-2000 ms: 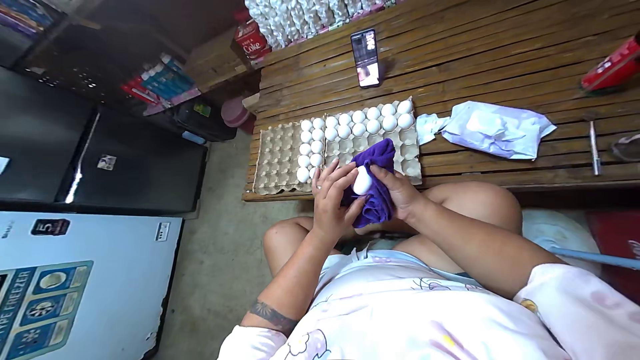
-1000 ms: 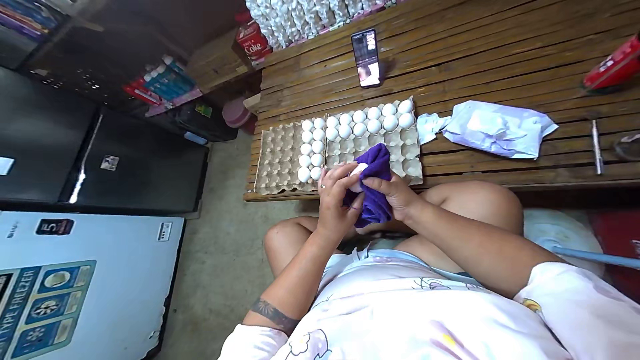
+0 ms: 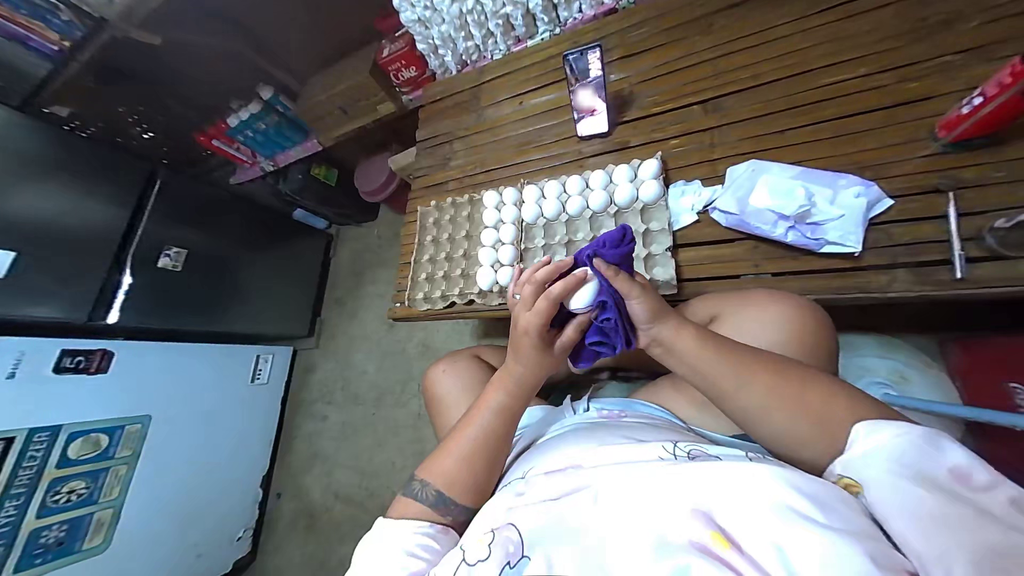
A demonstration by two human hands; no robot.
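A white egg (image 3: 584,293) is between my hands above my lap. My left hand (image 3: 544,310) has its fingers around the egg's left side. My right hand (image 3: 636,300) grips a purple cloth (image 3: 606,336) against the egg's other side. Just beyond my hands, at the near edge of the slatted table, two cardboard egg trays lie side by side. The left tray (image 3: 448,248) bears two columns of white eggs along its right side. The right tray (image 3: 660,260) has two rows of eggs at its far side, and the cloth hides part of it.
On the slatted wooden table (image 3: 752,88) are a phone (image 3: 588,92), crumpled white paper (image 3: 800,206), a pen-like metal object (image 3: 955,236) and a red object (image 3: 982,104). More egg trays (image 3: 496,28) are at the far edge. A white freezer (image 3: 200,448) stands at the left.
One second ago the purple cloth was wrapped over most of the egg; now more of the egg shows between my fingers. The trays and the eggs in them look the same.
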